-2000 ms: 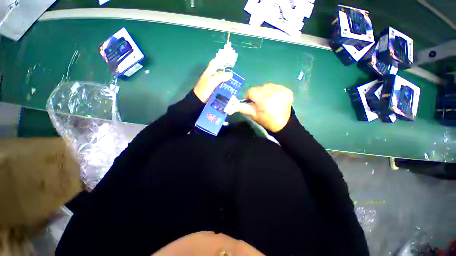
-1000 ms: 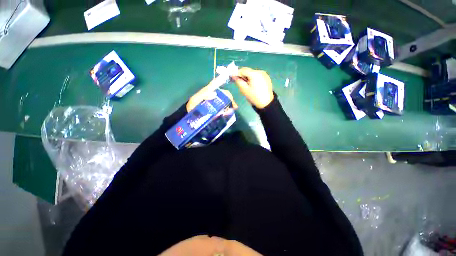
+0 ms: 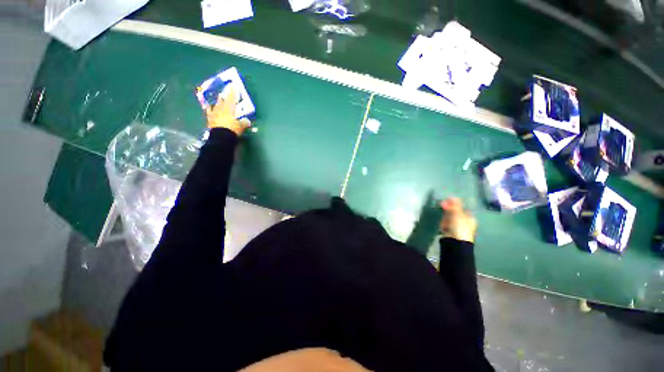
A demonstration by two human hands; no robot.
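Note:
My left hand [image 3: 227, 115] reaches to the left side of the green bench, its fingers over the near side of a dark blue and white retail box [image 3: 234, 81]. My right hand [image 3: 459, 221] is near the bench's front edge, its fingers curled together; the frame is too blurred to tell whether something small is in them. Another retail box [image 3: 514, 182], slightly blurred, sits on the bench beyond and to the right of my right hand, beside a loose pile of similar boxes [image 3: 613, 218].
White paper pieces [image 3: 455, 64] lie beyond the pale rail [image 3: 291, 64]. A clear plastic bag [image 3: 149, 192] hangs at the bench's front edge on the left. A white tray [image 3: 84, 20] is at the far left. Brown cardboard [image 3: 69, 349] lies low left.
The box I held is out of my hands; a box now sits beside the right pile. My left hand has moved left onto the lone box. My right hand has moved right and nearer me.

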